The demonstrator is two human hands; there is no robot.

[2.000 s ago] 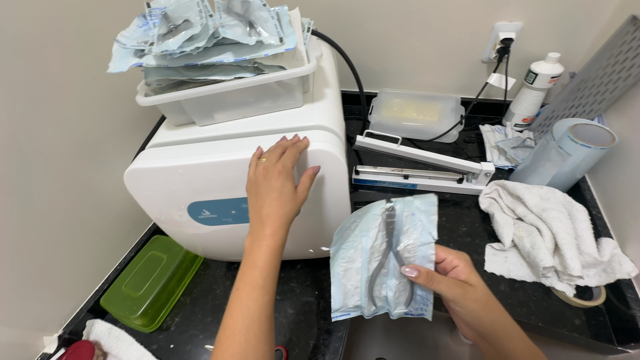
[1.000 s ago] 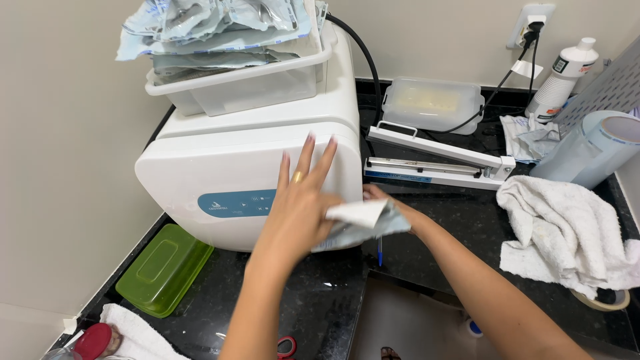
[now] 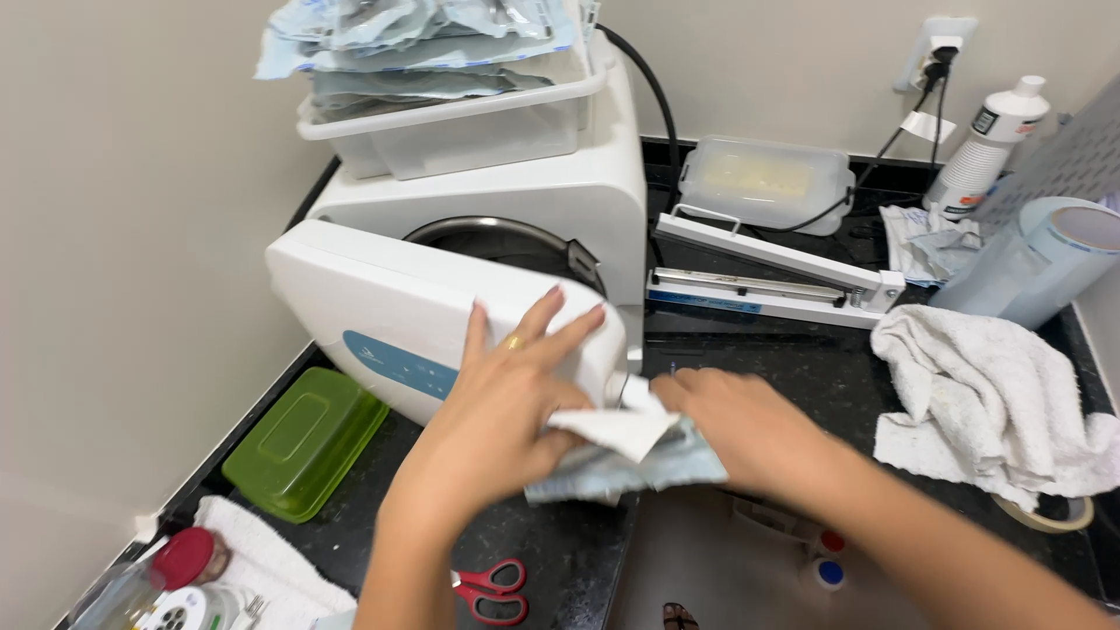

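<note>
A white autoclave (image 3: pixel 604 201) stands on the black counter with its door (image 3: pixel 420 306) partly swung out, showing a dark chamber with a metal rim. My left hand (image 3: pixel 499 411) lies against the door's right end, fingers spread, its thumb pinching the sterilization pouch (image 3: pixel 639 464). My right hand (image 3: pixel 744 420) is at the pouch's right side, beside the door edge; its fingertips are partly hidden and blurred. The pouch is seen nearly edge-on with a white paper flap raised; what is inside does not show.
A plastic bin (image 3: pixel 472 131) piled with pouches (image 3: pixel 437 44) sits on the autoclave. To the right are a heat sealer (image 3: pixel 770 271), lidded container (image 3: pixel 761 179), white bottle (image 3: pixel 989 149), pouch roll (image 3: pixel 1032 254) and towel (image 3: pixel 989 402). Green box (image 3: pixel 306 442), red-handled scissors (image 3: pixel 494 591) and jar (image 3: pixel 188 560) are at left.
The autoclave door, closed in both earlier frames, now stands partly open. My right hand has brought the pouch from the lower right to my left hand at the door's right end.
</note>
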